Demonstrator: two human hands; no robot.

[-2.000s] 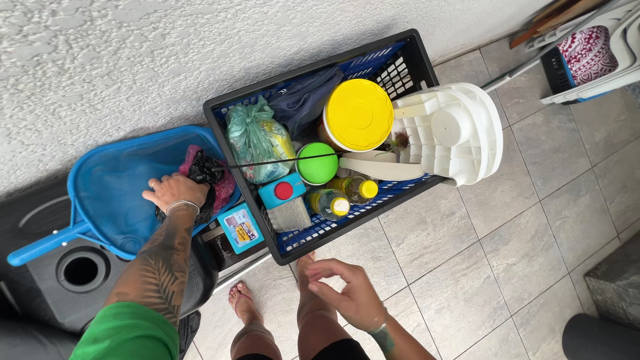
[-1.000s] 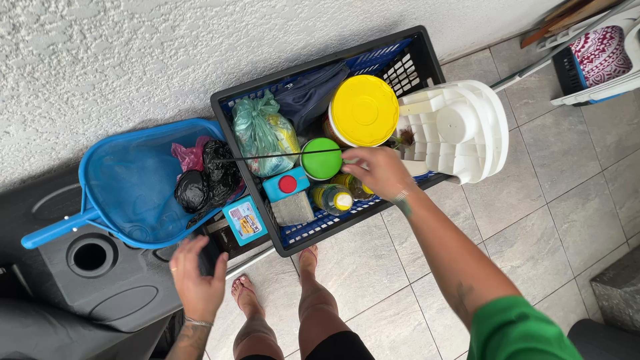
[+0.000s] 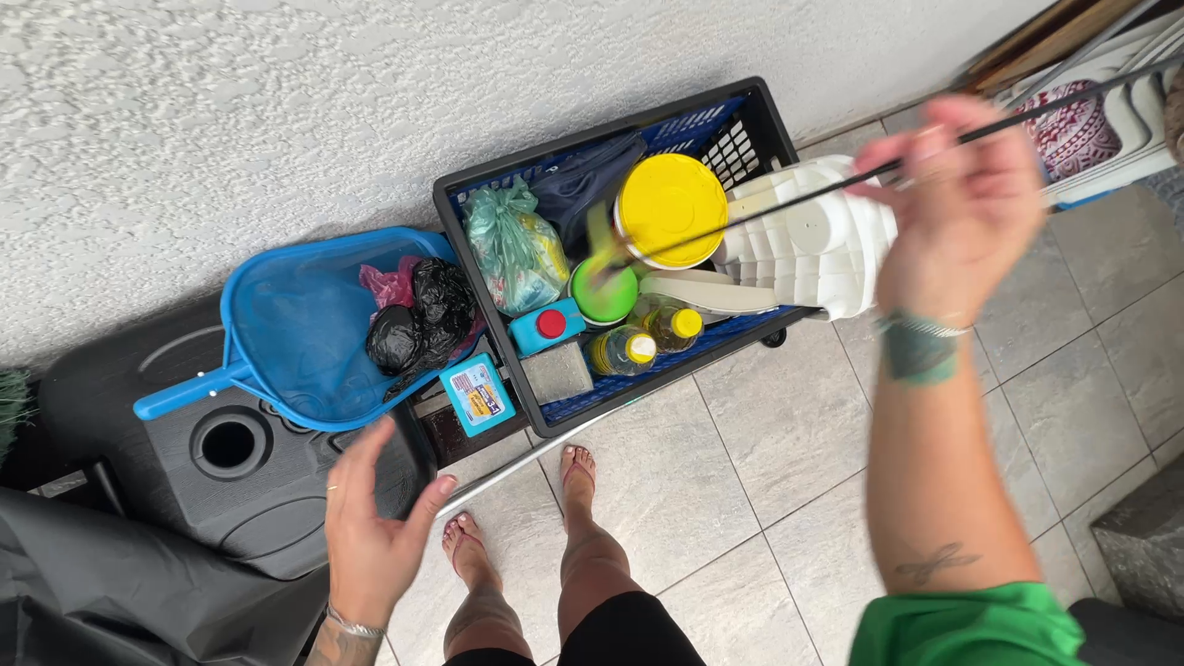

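My right hand [image 3: 962, 203], blurred, grips a thin dark rod [image 3: 795, 199] that slants across the crate, its blurred lower end over the green lid [image 3: 604, 294]. My left hand [image 3: 375, 527] is held with fingers apart below the blue pool skimmer net [image 3: 305, 324], holding nothing. Black plastic bags [image 3: 430, 314] and a pink bag [image 3: 390, 282] lie in the net. The blue and black crate [image 3: 490, 393] holds a yellow-lidded tub [image 3: 672, 208], a knotted green bag [image 3: 513, 245], a blue container with a red cap [image 3: 548, 326], yellow-capped bottles [image 3: 624, 351] and a white plastic piece [image 3: 805, 236].
A textured white wall [image 3: 324, 111] runs behind the crate. A blue labelled box [image 3: 477, 395] stands beside it. A black moulded plastic lid [image 3: 185, 462] lies under the net. White folded chairs [image 3: 1133, 102] lean at the upper right; a stone block [image 3: 1142, 527] stands at the lower right.
My left hand has left the black bag in the net and come down toward me. My right hand has reached into the crate area and moved to the upper right, lifting the thin rod.
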